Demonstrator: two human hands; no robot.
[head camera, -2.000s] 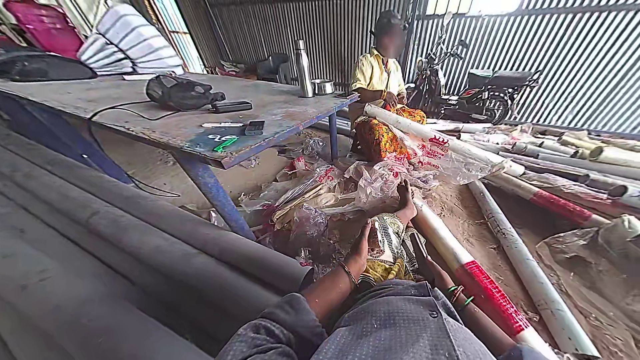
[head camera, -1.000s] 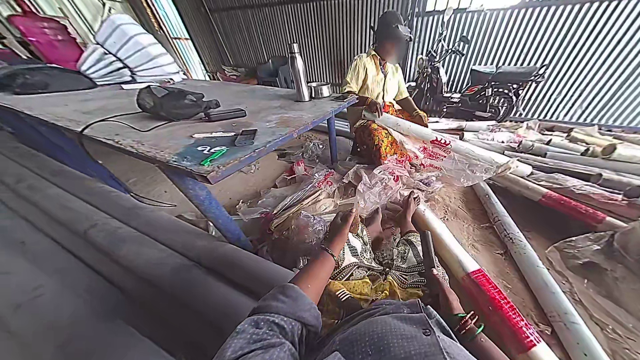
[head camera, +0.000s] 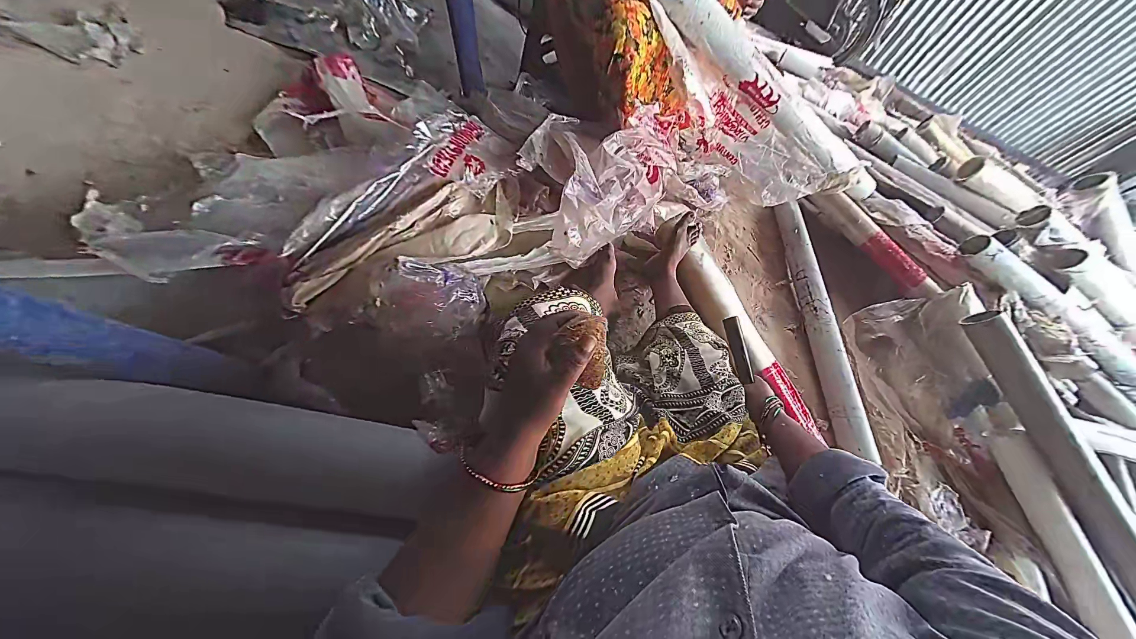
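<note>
My left hand (head camera: 546, 364) is over my left knee, closed around a rough brown lump (head camera: 586, 349); its material cannot be told. A beaded bracelet is on that wrist. Beside my right knee, my right hand (head camera: 760, 398) grips a dark, flat, narrow object (head camera: 737, 350) that points up; its kind is unclear. Under both hands lies my patterned black, white and yellow cloth (head camera: 692, 373). Past my bare feet is crumpled clear plastic wrapping (head camera: 603, 191) with red print. A white pipe with a red band (head camera: 788, 399) runs close by my right hand.
At left lie large grey pipes (head camera: 204, 444) and a blue table leg (head camera: 98, 337). Another white pipe (head camera: 825, 328) lies on the dirt floor, with many stacked pipes (head camera: 1003, 200) at right. Ahead sits a person in orange patterned cloth (head camera: 652, 58), a pipe across the lap.
The view has tilted down, so the tabletop and the motorcycle are out of sight. My left hand has drawn back from near the plastic wrapping to over my left knee.
</note>
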